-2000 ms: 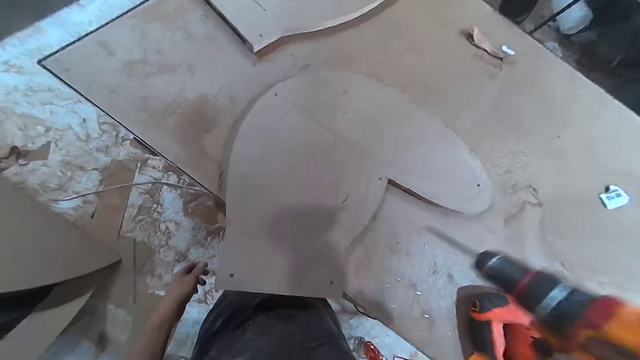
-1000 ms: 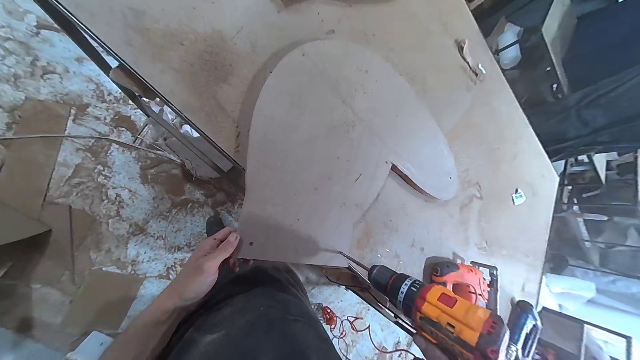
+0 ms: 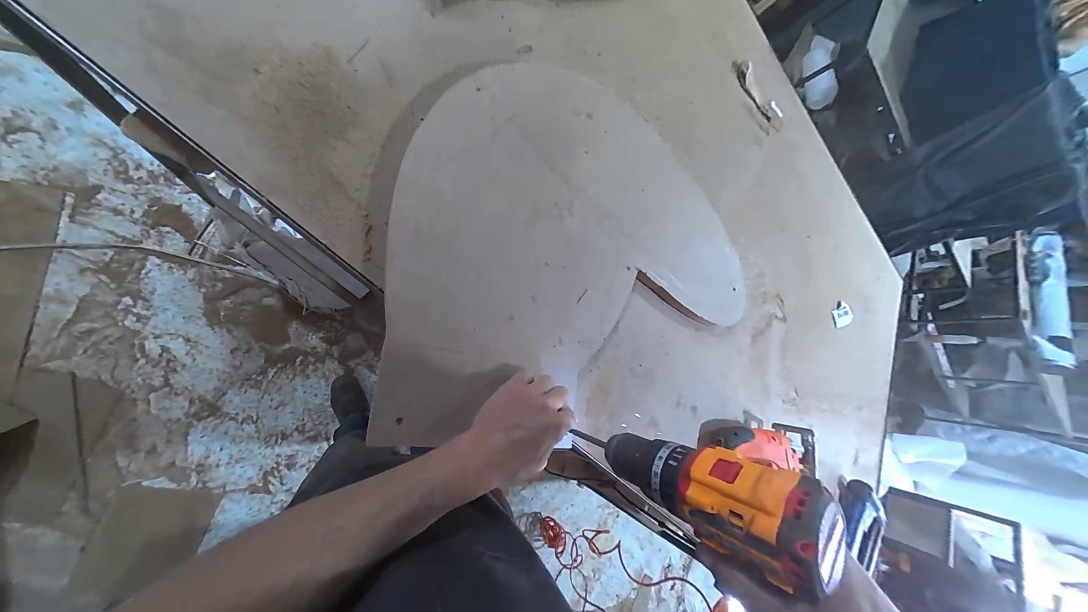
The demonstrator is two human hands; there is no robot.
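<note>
A flat curved board panel (image 3: 527, 229) with a notch on its right side lies on a large board-topped table (image 3: 790, 212). My left hand (image 3: 523, 425) is at the panel's lower right corner, its fingers bent close to the tip of a bit; whether it holds something small is hidden. The yellow and black cordless drill (image 3: 739, 501) points left, its thin bit reaching toward those fingers. My right hand (image 3: 756, 578) is under the drill, mostly hidden by it, and grips its handle. A small hole shows near the panel's lower left corner.
An orange power tool (image 3: 756, 446) lies behind the drill, beside a dark tool (image 3: 863, 518). Orange cord (image 3: 586, 552) loops on the floor below the table edge. A cable (image 3: 144, 248) crosses the littered floor at left. A small white tag (image 3: 841, 314) and a scrap (image 3: 752, 93) lie on the table.
My left hand has moved right from the panel's lower left corner to its lower right corner. The drill stays near that right corner, having come in from the right earlier.
</note>
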